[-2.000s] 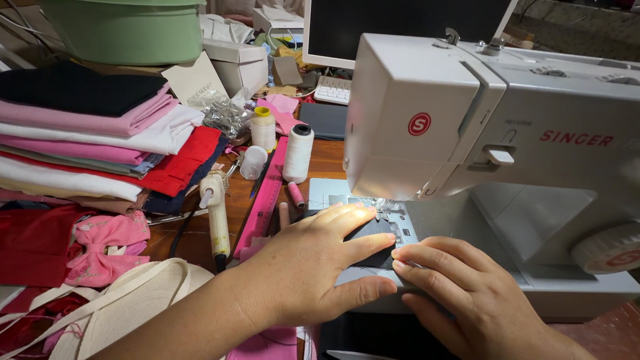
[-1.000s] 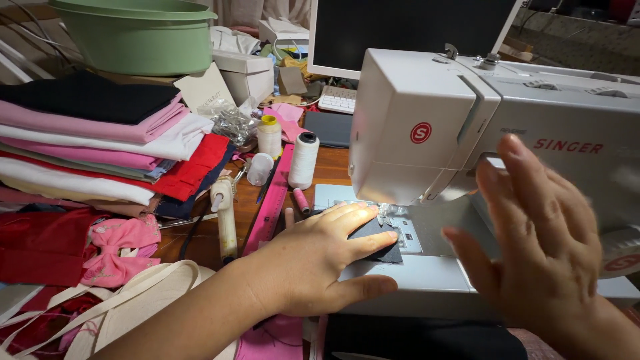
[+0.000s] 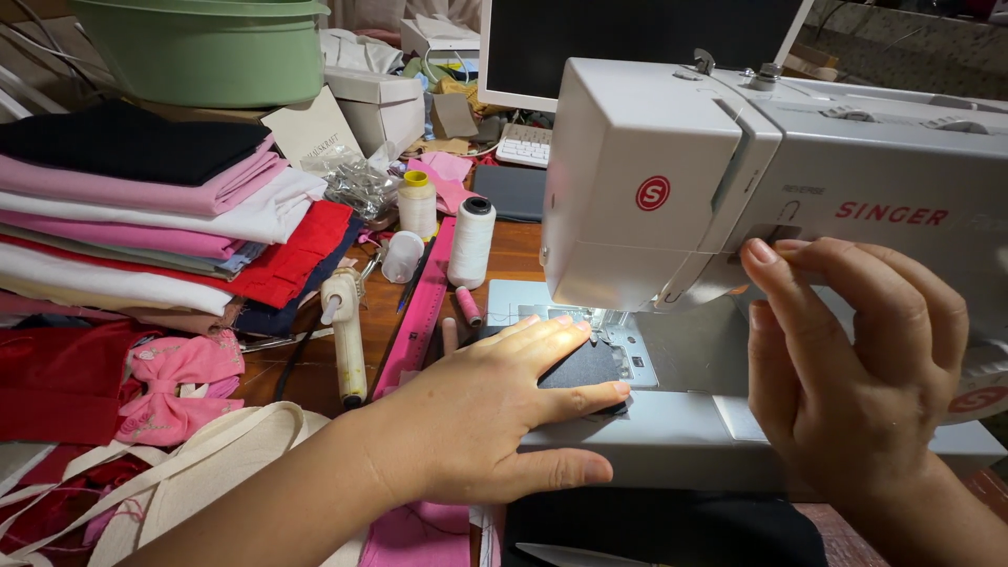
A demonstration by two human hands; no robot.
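My left hand (image 3: 512, 402) lies flat with its fingers spread, pressing a piece of dark fabric (image 3: 587, 366) on the bed of a Singer sewing machine (image 3: 669, 165). Its fingertips are close to the lit presser foot (image 3: 596, 324), which they partly hide. My right hand (image 3: 854, 339) is raised at the machine's front, thumb and index finger pinched on the reverse lever, which the fingers cover. Beneath the machine's front edge lies more dark fabric (image 3: 661, 524).
Folded fabrics (image 3: 118, 236), a pink bow (image 3: 177, 386) and cream straps (image 3: 213, 472) fill the left. Nearer the machine are a glue gun (image 3: 344, 339), a pink ruler (image 3: 421, 307) and thread cones (image 3: 471, 244). A scissor blade (image 3: 583, 555) shows at the bottom.
My right hand has left the fabric edge on the machine bed and risen to the reverse lever. The left hand has stayed on the dark fabric.
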